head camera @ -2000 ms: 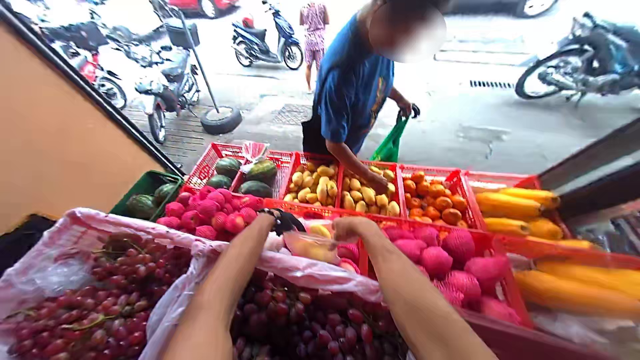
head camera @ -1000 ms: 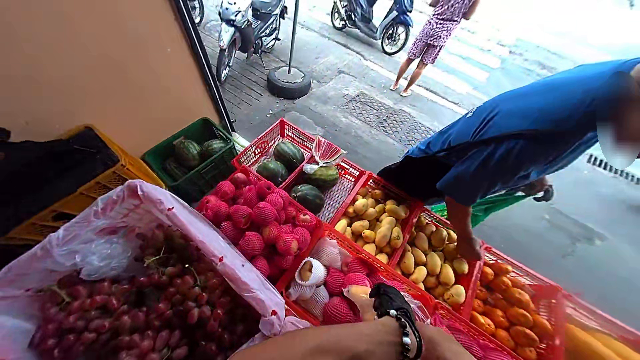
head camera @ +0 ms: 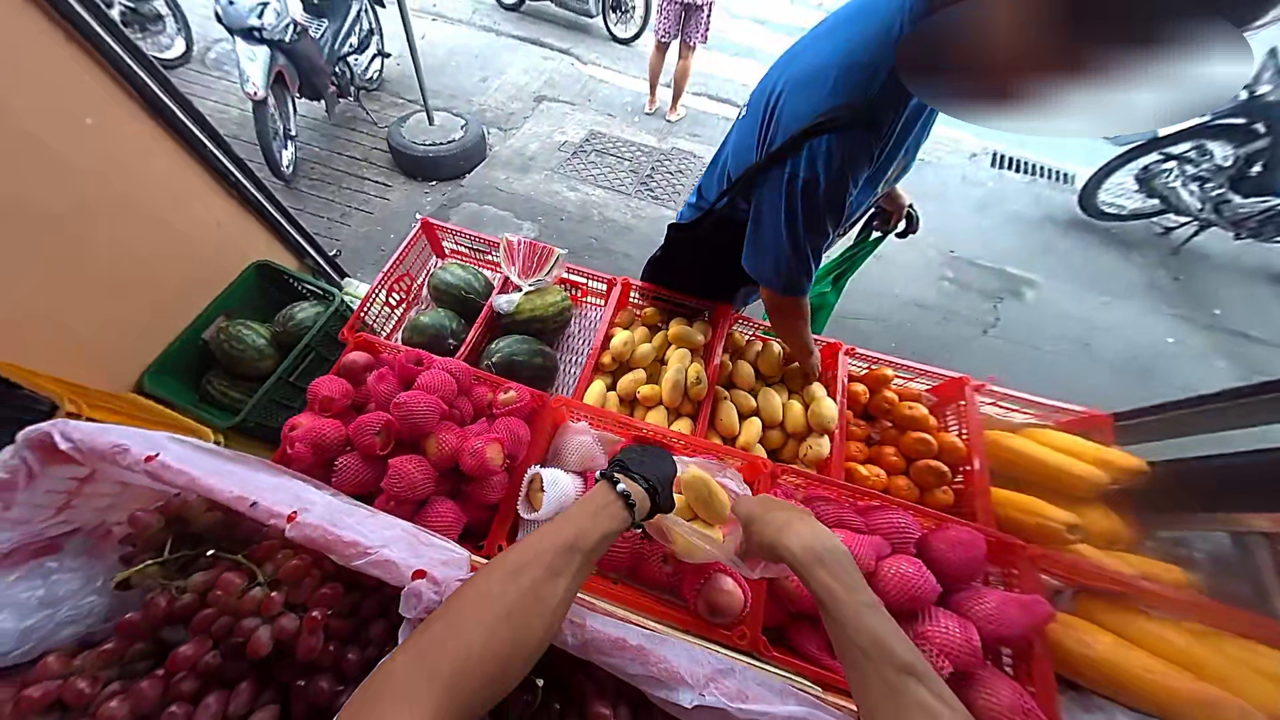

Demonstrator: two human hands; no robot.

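Observation:
Over the red crates my left hand (head camera: 648, 478), in a black glove with a beaded bracelet at the wrist, holds one side of a clear plastic bag (head camera: 725, 550). My bare right hand (head camera: 775, 528) grips the bag's other side. Yellow mangoes (head camera: 706, 496) lie inside it, between my hands. Under and around them are fruits in pink foam nets (head camera: 722, 597) and one in a white net (head camera: 550, 492). Beyond stand crates of yellow mangoes (head camera: 655, 370). A person in a blue shirt (head camera: 815, 150) reaches into one of these, with a green bag (head camera: 843, 275) in the other hand.
Red grapes (head camera: 240, 630) fill a lined box at the near left. Watermelons (head camera: 520, 362) sit in red and green crates at the back left. Orange fruits (head camera: 905, 440) and long yellow fruits (head camera: 1060, 465) are at the right. A tire base with a pole (head camera: 437, 145) stands on the pavement.
The view has swung back right since one second ago, when the bag and my right hand were not visible. Both hands were at the bag two seconds ago too.

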